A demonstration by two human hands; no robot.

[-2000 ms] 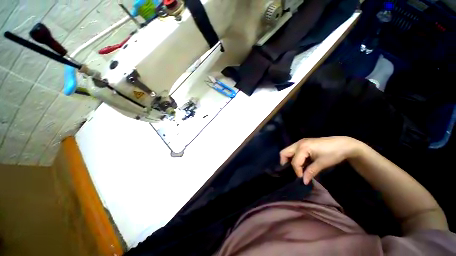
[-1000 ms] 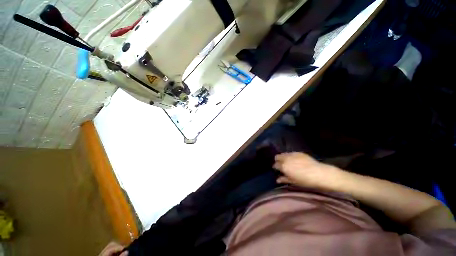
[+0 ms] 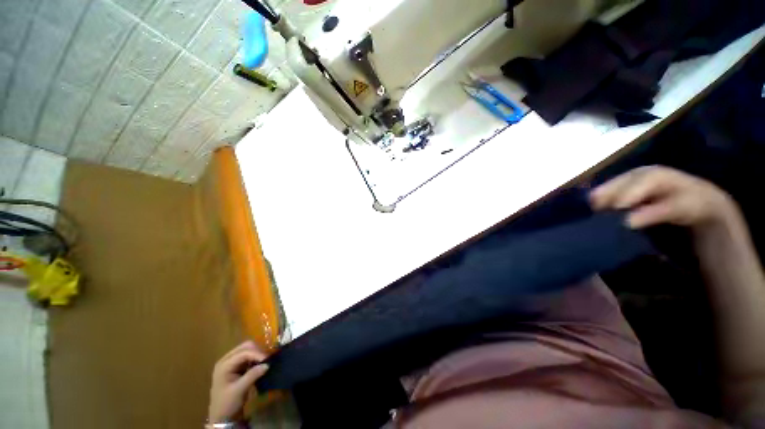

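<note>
A long dark garment edge [image 3: 453, 297] is stretched between my two hands above my lap, along the table's front edge. My left hand [image 3: 237, 379] pinches its left end near the orange table corner. My right hand [image 3: 663, 197] grips its right end, raised near the table's front edge, slightly blurred. More dark cloth hangs below the stretched part. How the cloth is folded cannot be told.
The cream sewing machine [image 3: 419, 33] stands on the white table [image 3: 319, 243]. Blue thread snips [image 3: 495, 99] lie on its bed, beside dark fabric pieces [image 3: 579, 71]. A brown board [image 3: 138, 293] with an orange edge [image 3: 245, 243] is at left. A yellow object [image 3: 54, 282] lies beyond.
My left hand has come further into view at lower left. My right hand has moved right and up, and the dark cloth is now stretched between both hands. The view has shifted left.
</note>
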